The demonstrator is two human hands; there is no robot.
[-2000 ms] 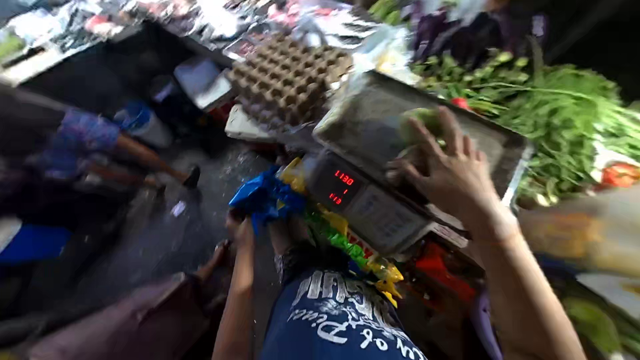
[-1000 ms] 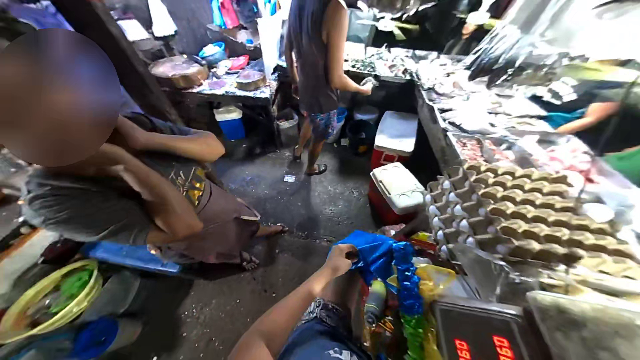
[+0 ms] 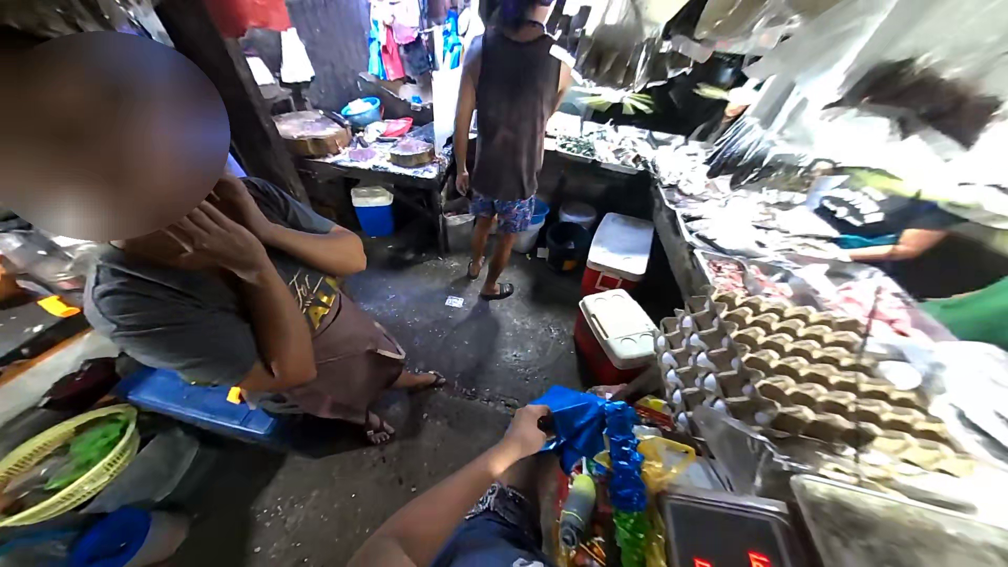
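My left hand (image 3: 526, 431) is closed on a blue plastic bag (image 3: 573, 419) at the lower middle of the view. Just right of it hangs a bundle of blue and green plastic bags (image 3: 626, 472), with a yellow plastic bag (image 3: 665, 465) behind. Below the held bag stands a bottle (image 3: 579, 504). A digital scale (image 3: 728, 524) with lit red digits lies at the lower right, its metal tray (image 3: 906, 528) beside it. Cardboard egg trays (image 3: 819, 370) are stacked beyond the scale, with eggs showing at the near side. My right hand is outside the frame.
A person (image 3: 236, 299) sits at the left on a blue cooler (image 3: 205, 402), beside a yellow basket (image 3: 71, 465) of greens. Another person (image 3: 516, 118) stands farther off. Red and white coolers (image 3: 618, 327) line the right of the walkway. Fish and meat stalls (image 3: 756, 205) border the right.
The view has swung left from the scale since two seconds ago. My right hand, then over the scale tray, is out of sight. The standing person's arm, reaching a second ago, now hangs down.
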